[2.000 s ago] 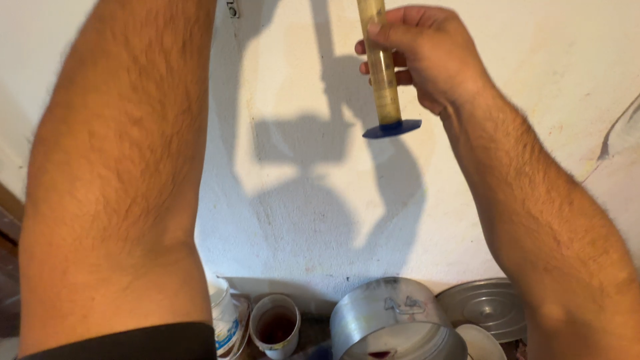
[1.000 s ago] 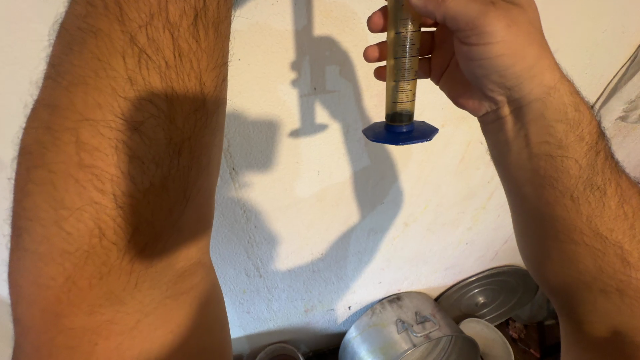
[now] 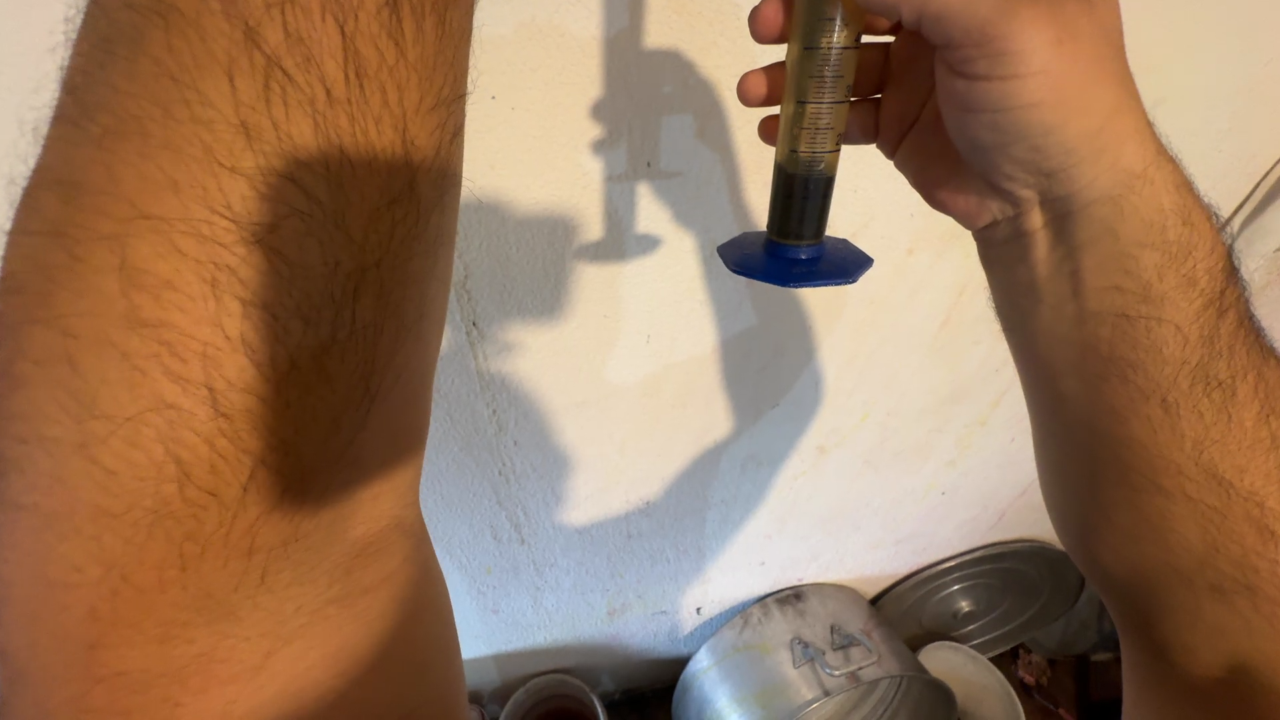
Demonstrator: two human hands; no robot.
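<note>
A clear graduated cylinder with a blue octagonal base stands upright in the air, held by my right hand at the upper right. Its fingers wrap behind the tube. Dark liquid fills the bottom of the cylinder, above the base; the tube's top lies beyond the upper edge of the view. My left forearm is raised along the left side, and the left hand is out of view above.
A pale wall with shadows of the arm and cylinder faces me. Along its foot are a dented aluminium pot, a round metal lid, a whitish dish and a cup with dark contents.
The cylinder looks larger now, and dark liquid shows at its bottom, where two seconds ago the tube looked yellowish down to the base. My left forearm takes up more of the view.
</note>
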